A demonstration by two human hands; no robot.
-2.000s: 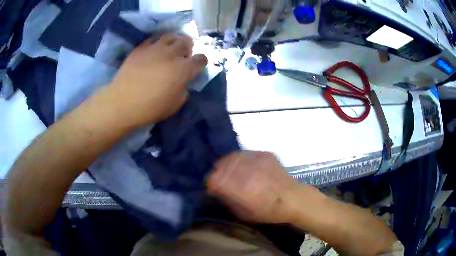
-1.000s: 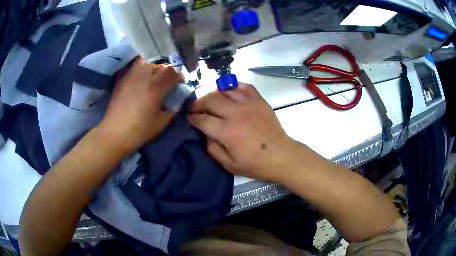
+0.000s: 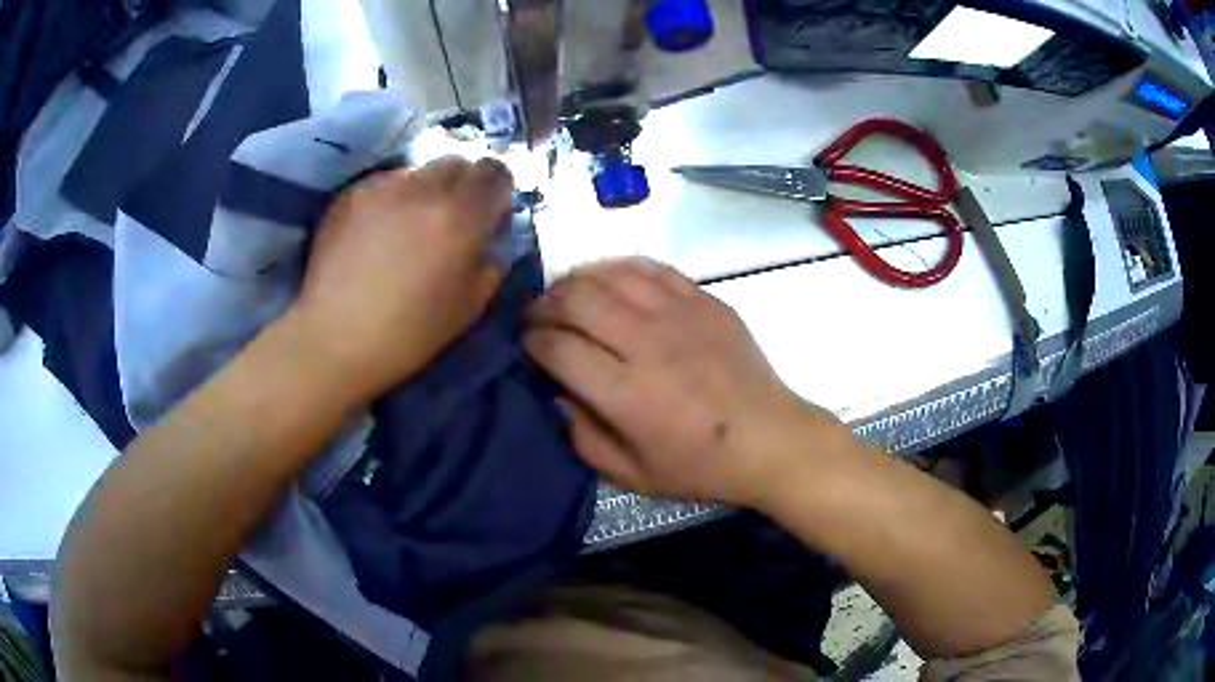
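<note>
A dark navy garment panel point(image 3: 466, 466) with pale grey-blue lining point(image 3: 173, 313) lies left of and below the needle area and hangs over the table's front edge. My left hand point(image 3: 406, 260) is on the cloth just in front of the presser foot and needle point(image 3: 526, 197), fingers bent onto it; it hides the cloth beneath. My right hand point(image 3: 653, 373) grips the right edge of the navy cloth, its fingertips partly hidden in the folds. The white sewing machine head point(image 3: 426, 60) stands above, with blue-capped tension knobs point(image 3: 621, 184).
Red-handled scissors point(image 3: 890, 203) lie right of the needle, blades pointing left. A thin brownish stick point(image 3: 999, 267) and a dark fabric strip point(image 3: 1077, 267) lie farther right. A ruler strip point(image 3: 933, 416) runs along the front edge. Cut pieces point(image 3: 80, 173) are heaped at the left.
Since two seconds ago my right hand has moved up and left from the front edge toward the needle. In the last second it has drawn slightly back, while my left hand remains near the foot.
</note>
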